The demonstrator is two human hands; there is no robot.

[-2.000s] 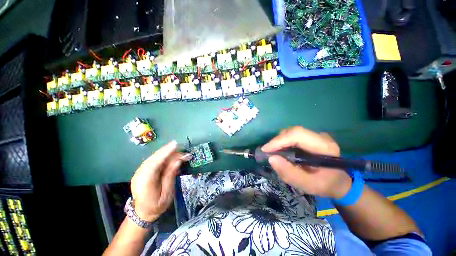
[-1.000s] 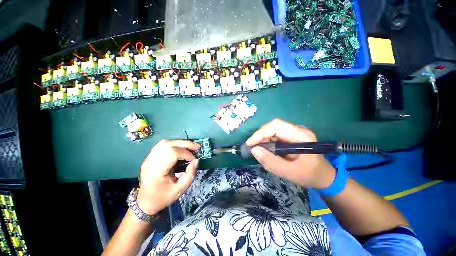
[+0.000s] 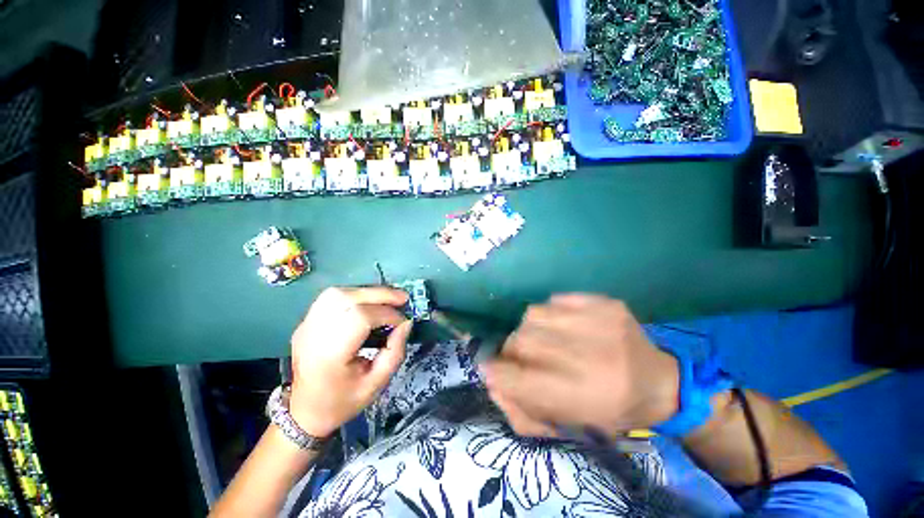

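My left hand (image 3: 344, 354), with a metal watch at the wrist, holds a small green circuit board (image 3: 417, 300) by its left edge in the fingertips, near the front edge of the green mat. A thin dark wire stands up beside the board. My right hand (image 3: 583, 364), with a blue wrist band, is blurred and closed around the soldering iron (image 3: 453, 326). The iron's thin tip points up and left, close to the board's lower right; whether it touches cannot be told. The iron's handle is mostly hidden by the hand.
Two rows of boards (image 3: 385, 172) with yellow parts and red wires lie at the back. A white joined board piece (image 3: 479, 233) and a loose board (image 3: 278, 255) lie nearer. A blue bin (image 3: 659, 150) holds green boards. A black iron stand (image 3: 778, 197) and yellow sponge (image 3: 776, 107) are right.
My right hand has turned and moved lower, tilting the iron from nearly level to pointing up and left. My left hand moved its fingers over the board's left side and still holds it.
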